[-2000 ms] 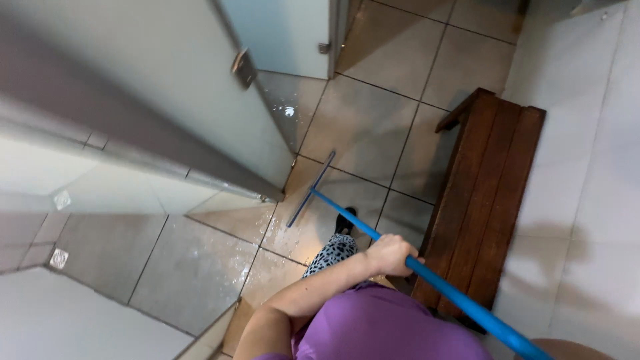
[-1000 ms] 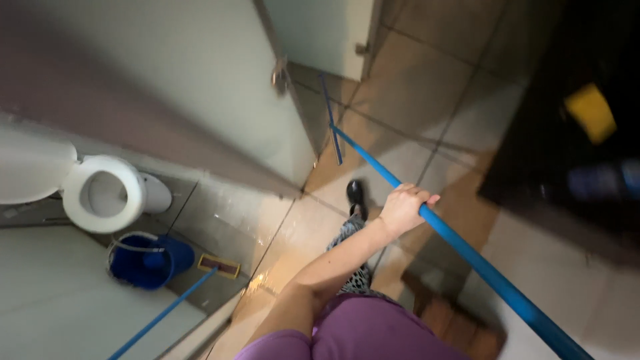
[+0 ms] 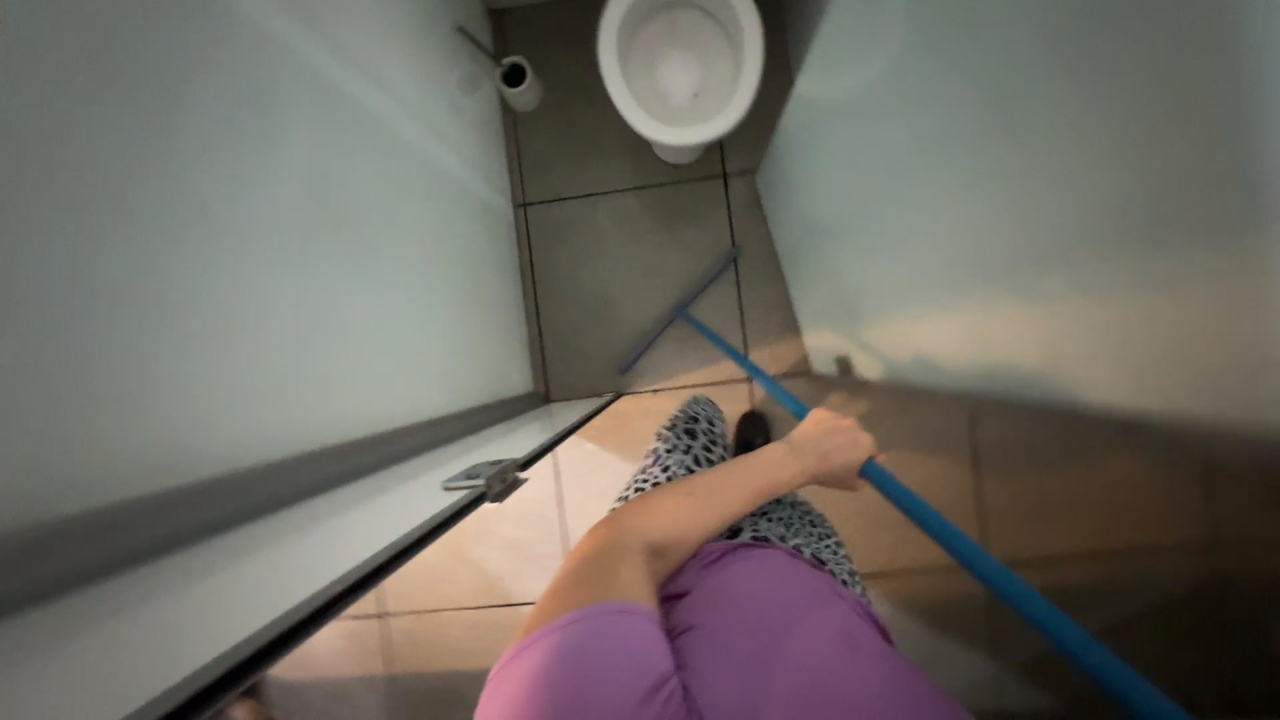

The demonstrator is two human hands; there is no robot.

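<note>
My left hand (image 3: 832, 448) is closed around the blue pole (image 3: 975, 560) of a floor squeegee, partway along its length. The pole slants from the lower right up to the squeegee's long thin blade (image 3: 655, 338), which lies diagonally on the grey tiles inside a toilet stall. A white toilet bowl (image 3: 680, 75) stands beyond the blade. My right hand is out of view; the pole's upper end leaves the picture at the bottom right.
Pale partitions rise at left (image 3: 260, 200) and right (image 3: 1030, 190). A door edge with a metal latch (image 3: 487, 480) is near my left side. A white brush holder (image 3: 519, 84) stands beside the toilet. My black shoe (image 3: 751, 432) is just behind the blade.
The squeegee has moved from the floor outside the stalls into a stall, with my left hand still around its pole. The view has turned; the wooden bench and blue bucket are out of sight.
</note>
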